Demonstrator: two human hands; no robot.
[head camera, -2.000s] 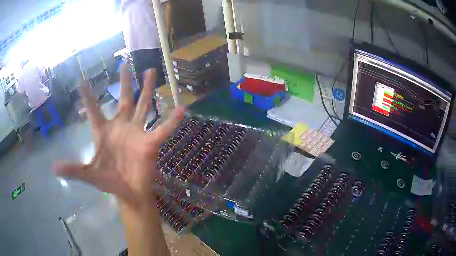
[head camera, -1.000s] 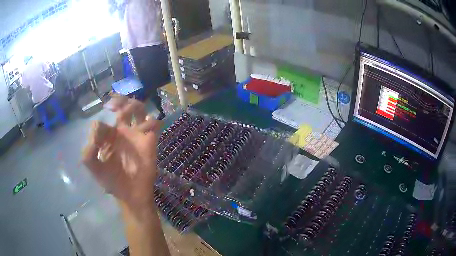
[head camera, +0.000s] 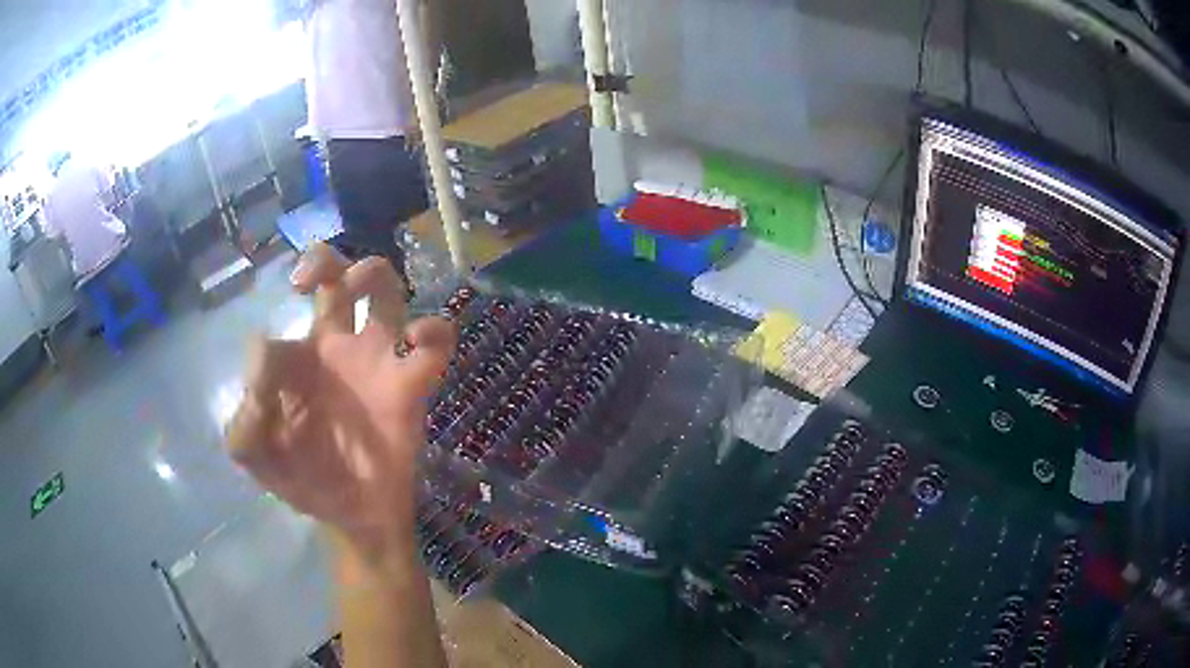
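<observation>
My left hand (head camera: 342, 411) is raised at the left, over the floor and the left edge of the trays. Its palm faces me, the fingers are half curled and slightly blurred, and nothing shows in it. Right of it, a clear blister tray (head camera: 666, 450) holds rows of small dark round wired components (head camera: 574, 381), with more rows below. A second tray with similar round components (head camera: 816, 525) lies at the lower right. My right hand is not in view.
A monitor (head camera: 1044, 261) stands at the right, with small round parts before it. A blue bin with red contents (head camera: 672, 235), papers (head camera: 763, 294) and a green card (head camera: 770, 202) are at the back. A person (head camera: 359, 78) stands beyond stacked boxes (head camera: 503, 150); another sits far left.
My left hand was spread wide with straight fingers, then its fingers curled in. It is still half curled, with the fingers a little looser. The trays have not moved on the bench.
</observation>
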